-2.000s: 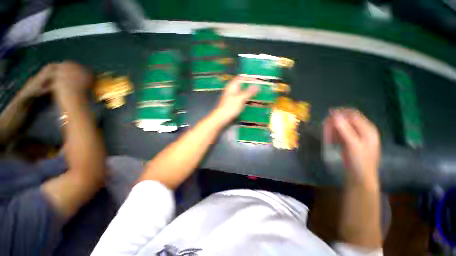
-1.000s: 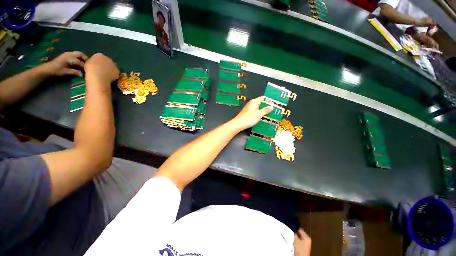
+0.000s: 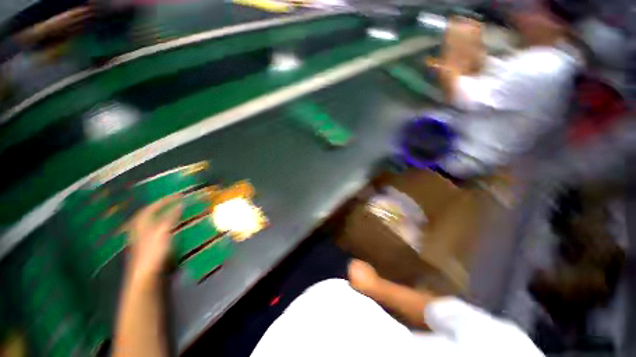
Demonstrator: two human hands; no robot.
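The picture is blurred. A green circuit board panel [image 3: 199, 240] lies on the dark bench at the lower left. My left hand [image 3: 155, 219] is on its left side, with the fingers over the boards, holding it. An orange tab sticks out at the panel's top right corner. The pile of loose flex circuits [image 3: 239, 213] lies against the panel's right edge, orange at the top and glaring white below. My right hand [image 3: 362, 276] is low beside my body, near the box; its fingers are blurred and partly hidden, and nothing can be made out in it.
More green panels [image 3: 45, 296] lie blurred at the left. Another green stack [image 3: 322, 125] lies further right. A pale rail [image 3: 230, 118] borders the green belt. A cardboard box [image 3: 446, 237] with plastic bags stands below the bench edge, near a blue-rimmed fan [image 3: 427, 141] and a person in white [image 3: 519, 94].
The view has swung to the right, bringing the box and the person in white into sight. My right hand, raised over the bench at first, is now low by my body. My left hand stays on the panel.
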